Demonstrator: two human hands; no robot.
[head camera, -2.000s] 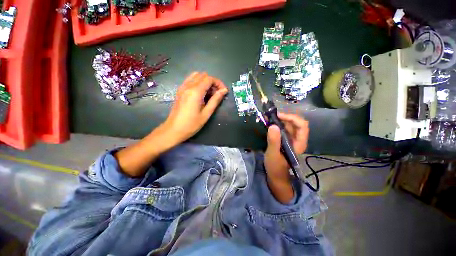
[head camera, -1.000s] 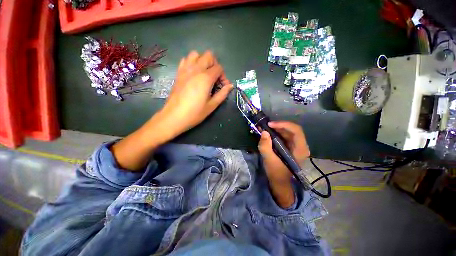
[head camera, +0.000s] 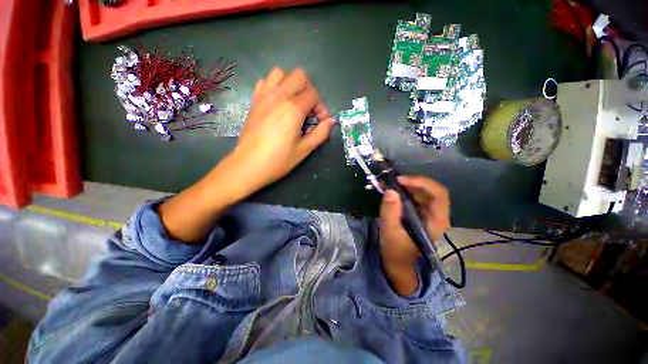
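Observation:
A small green and white circuit board (head camera: 357, 128) lies on the dark green mat in front of me. My right hand (head camera: 416, 217) holds the black soldering iron (head camera: 412, 213), its tip end over the lower part of the board. A thin white line runs beside the iron's front. My left hand (head camera: 279, 128) is just left of the board, thumb and fingertips near each other; whether they pinch something small is too blurred to tell. A tangled pile of red leads with white connectors (head camera: 160, 89) lies to the left of my left hand.
A stack of boards (head camera: 440, 82) lies at the back right. Right of it stand a yellowish-green tin (head camera: 522, 131) and an off-white box (head camera: 584, 146) with black cords. Red trays (head camera: 53, 106) stand at the left and at the back (head camera: 142, 21).
The iron has shifted against the board, from its upper left side to its lower end. My left hand has moved slightly and stays beside the board. The whole view has shifted a little.

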